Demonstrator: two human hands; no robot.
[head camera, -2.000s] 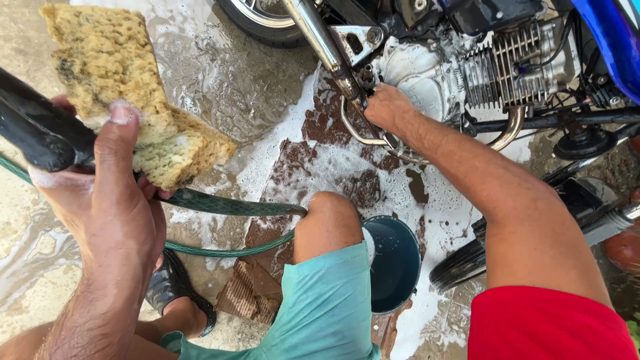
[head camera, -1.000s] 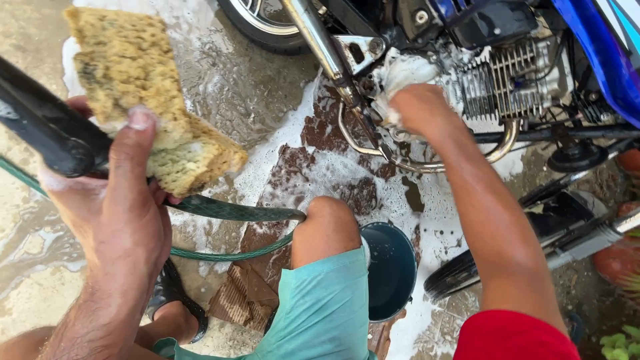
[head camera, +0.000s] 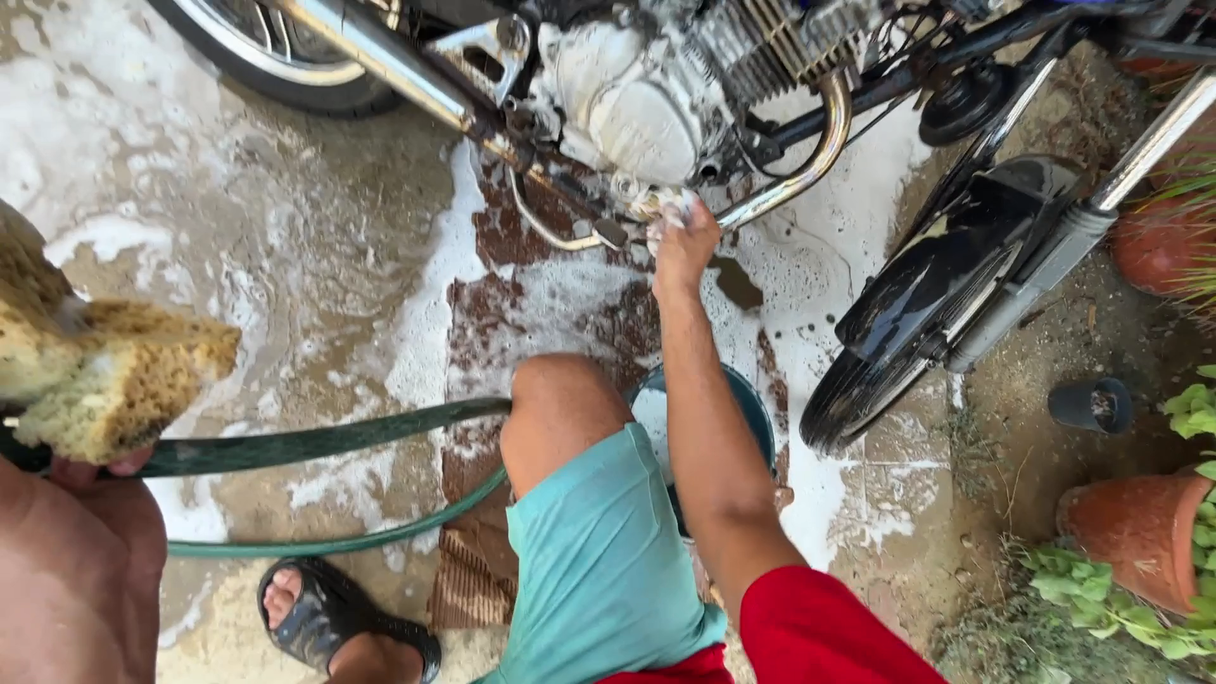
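Note:
In the head view my left hand (head camera: 90, 560) is at the lower left edge, holding a yellow sponge (head camera: 133, 380) and a green hose (head camera: 332, 439) that runs right towards my knee. My right hand (head camera: 684, 237) reaches forward, its fingers closed around a soapy wad (head camera: 660, 204) pressed to the bottom of the motorcycle's engine. The engine's side cover (head camera: 646, 128) is coated with suds. Beside my right hand runs the chrome exhaust pipe (head camera: 784, 195), and left of it is the curved metal bar (head camera: 546, 228). What the wad is made of cannot be told.
A bucket (head camera: 750, 389) stands behind my right forearm. The black-fendered front wheel (head camera: 855, 404) is at right, the other wheel (head camera: 328, 90) at upper left. Wet, brown corrugated cardboard (head camera: 475, 579) lies on the sudsy ground. A small dark pot (head camera: 1091, 405) and a terracotta pot (head camera: 1135, 537) are at right.
My right hand has moved from the engine's side cover down to its lower edge. My left hand and the sponge now sit farther into the view's left edge. The view has shifted.

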